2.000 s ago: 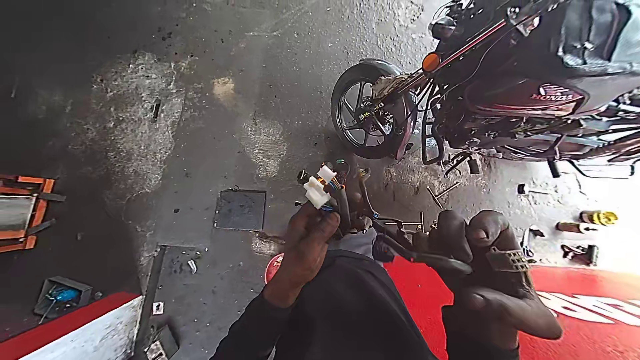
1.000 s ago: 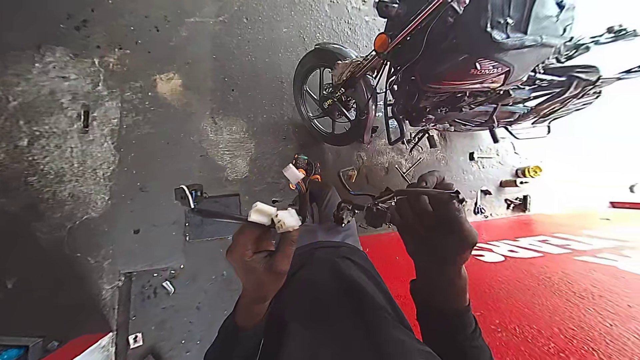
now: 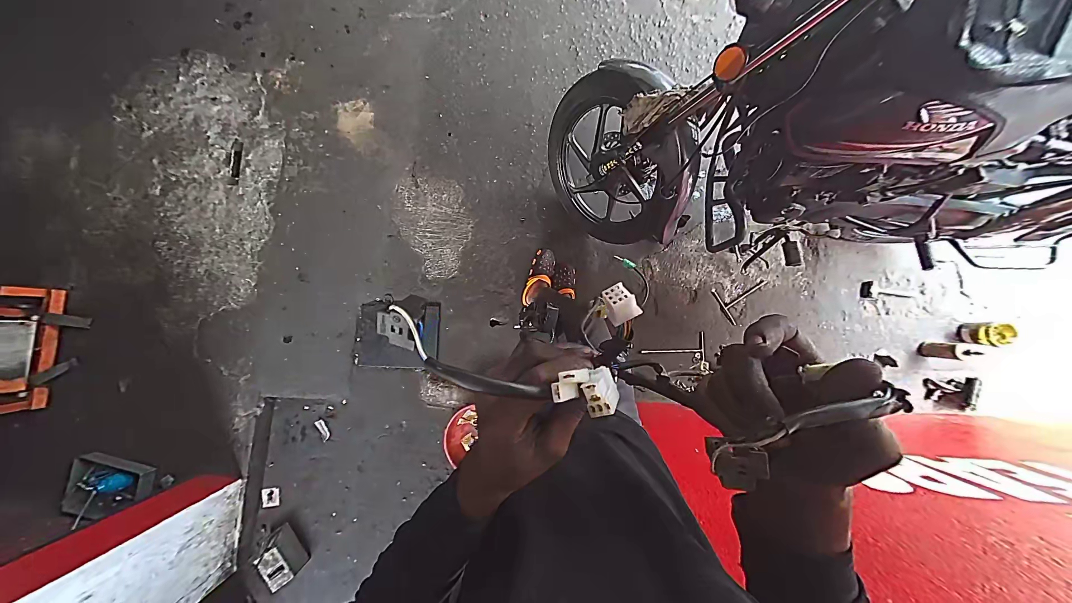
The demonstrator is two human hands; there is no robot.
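Note:
My left hand (image 3: pixel 523 427) grips a wiring harness, with white plastic connectors (image 3: pixel 588 389) at its fingertips. A black-sheathed cable (image 3: pixel 469 377) runs left from it to a grey connector (image 3: pixel 394 325). Another white multi-pin connector (image 3: pixel 621 304) stands above the hand, beside a thin wire with a green tip (image 3: pixel 626 263). My right hand (image 3: pixel 791 410) is closed around the harness's other part, where a dark sheathed wire bundle (image 3: pixel 837 412) crosses the fingers. A dark flat connector (image 3: pixel 739 465) hangs below that hand. Dark wires join the two hands.
A Honda motorcycle (image 3: pixel 888 134) stands at the upper right, its front wheel (image 3: pixel 607 159) nearest. T-handle tools (image 3: pixel 737 301) and a yellow-ended cylinder (image 3: pixel 988 334) lie on the floor. At the left are an orange metal frame (image 3: pixel 52 347), a tray (image 3: pixel 109 486) and a red-and-white ledge (image 3: pixel 134 536).
The cable with the grey connector now stretches out left of my left hand. My right hand has turned and closed around the wires, and the hands show larger bunched connectors between them. The view has shifted.

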